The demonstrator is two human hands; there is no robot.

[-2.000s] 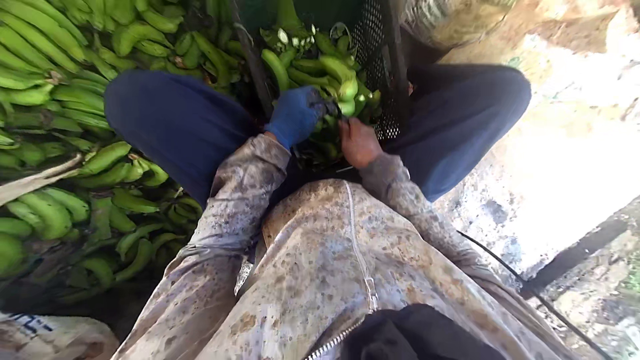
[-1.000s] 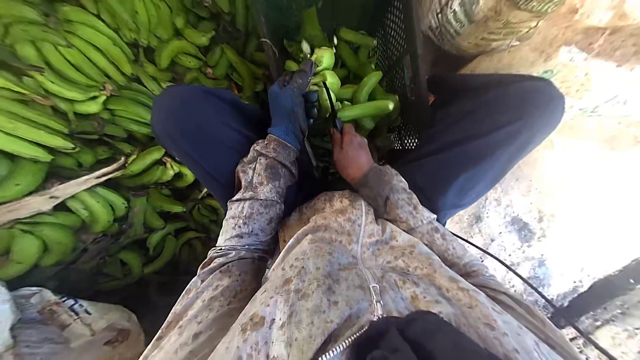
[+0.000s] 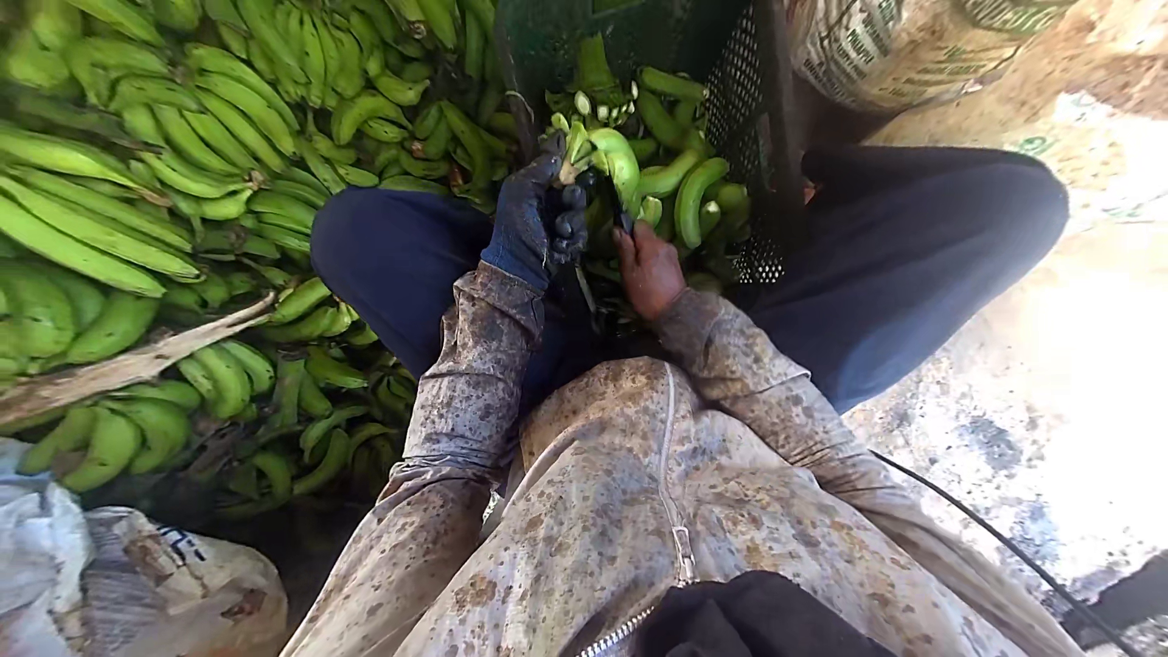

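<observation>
My left hand (image 3: 538, 214), in a blue and black work glove, is closed on the stem end of a small cluster of green bananas (image 3: 616, 164). Bare, my right hand (image 3: 650, 265) grips the dark handle of a knife (image 3: 624, 219), whose blade is mostly hidden beside the fruit. Both hands are over a dark green plastic crate (image 3: 750, 137) between my knees. Loose green bananas (image 3: 698, 196) lie in the crate below and to the right of the cluster. A cut green stalk (image 3: 595, 73) with pale cut ends stands behind them.
A large heap of green banana bunches (image 3: 210, 119) fills the left side, with a dry brown stalk (image 3: 137, 365) across it. White sacks (image 3: 182, 575) lie at the lower left. A printed sack (image 3: 876, 55) stands beyond the crate at right. A black cable (image 3: 995, 538) runs over the pale ground.
My left hand, lower over the fruit two seconds ago, is now at the crate's left with the cluster raised in it. The view has shifted somewhat.
</observation>
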